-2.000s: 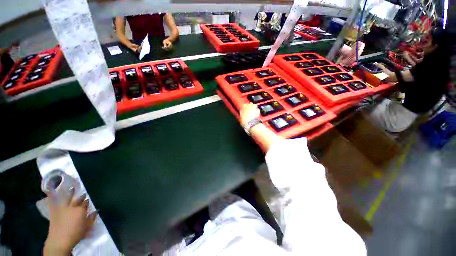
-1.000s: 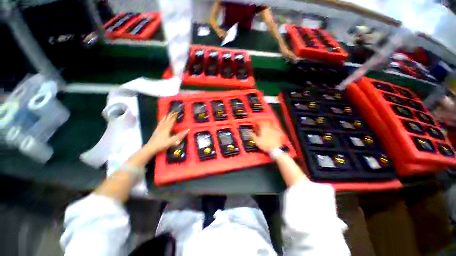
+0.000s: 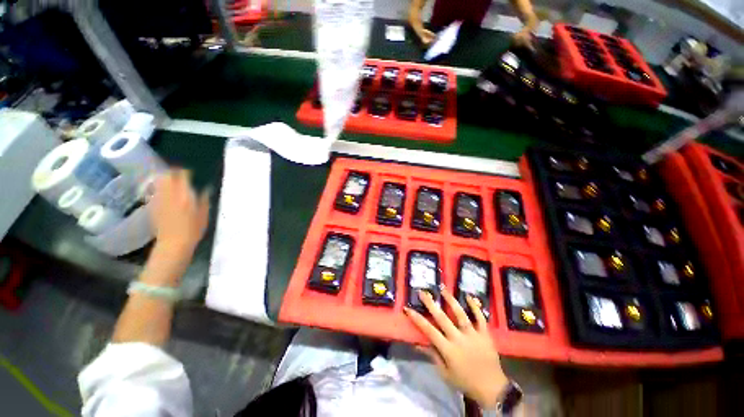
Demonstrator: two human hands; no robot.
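A red foam tray lies in front of me with black devices in two rows, each with a pale label area and a yellow-orange spot. My right hand rests with spread fingers over its front edge, fingertips at the front-row devices, gripping none. My left hand is raised beside the spare label rolls; it is blurred, its fingers look apart and nothing shows in it. The label strip hangs down behind the tray, bends left and lies flat beside the tray, blank on that part.
A black tray of devices lies on a red one at right, with more red trays beyond. Another red tray sits on the green conveyor behind the rail. A person's hands show opposite. A white box stands far left.
My left hand has left the tray and moved left to the rolls. My right hand has moved to the tray's front edge. The coil by the strip is gone from its place; the view has shifted.
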